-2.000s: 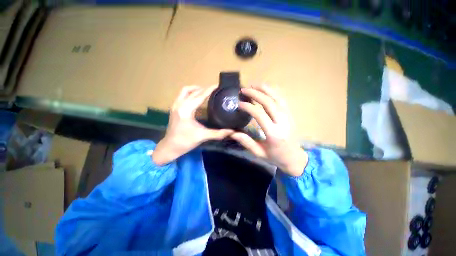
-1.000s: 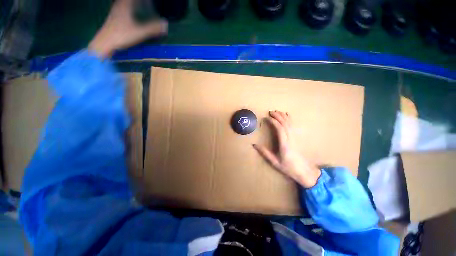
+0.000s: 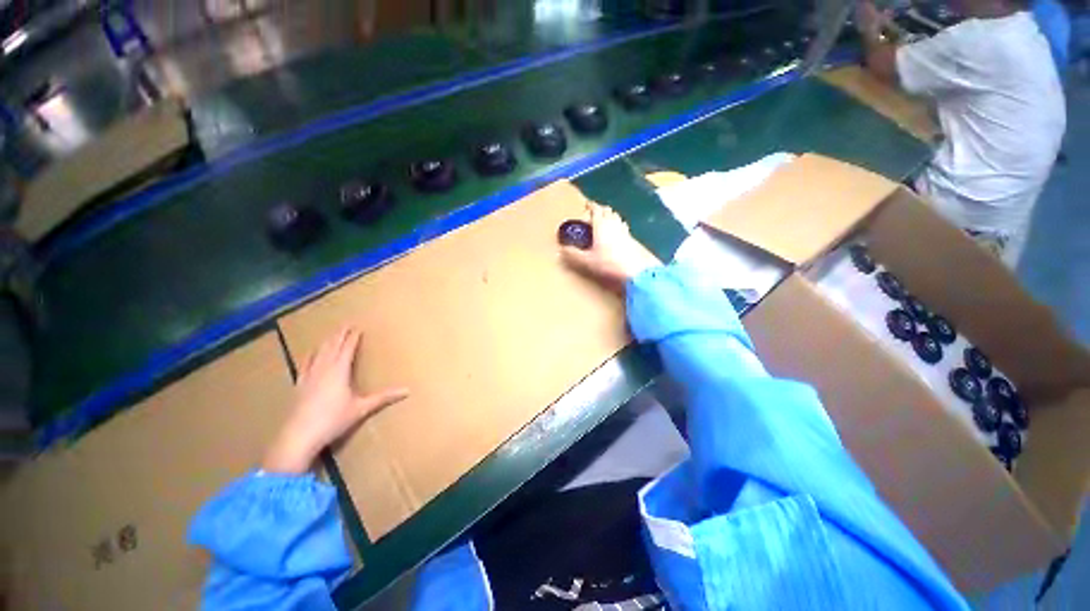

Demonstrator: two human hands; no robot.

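Observation:
A small round black cover (image 3: 575, 234) with a pale emblem facing up is at the far right part of the cardboard work sheet (image 3: 478, 322). My right hand (image 3: 606, 247) holds the cover at its right edge, thumb and fingers around it. My left hand (image 3: 334, 399) lies spread near the left edge of the work sheet, fingers apart, holding nothing.
The green conveyor belt (image 3: 239, 277) carries a row of black units (image 3: 432, 174) beyond a blue edge. An open carton (image 3: 837, 346) with several black covers on white lining stands at the right. A white liner sheet (image 3: 729, 191) lies by its flap. A person (image 3: 986, 113) works at the far right.
The view has turned right. My left hand has come back from the conveyor side and is on the cardboard. My right hand has closed on the cover. The black unit held earlier is out of my hands.

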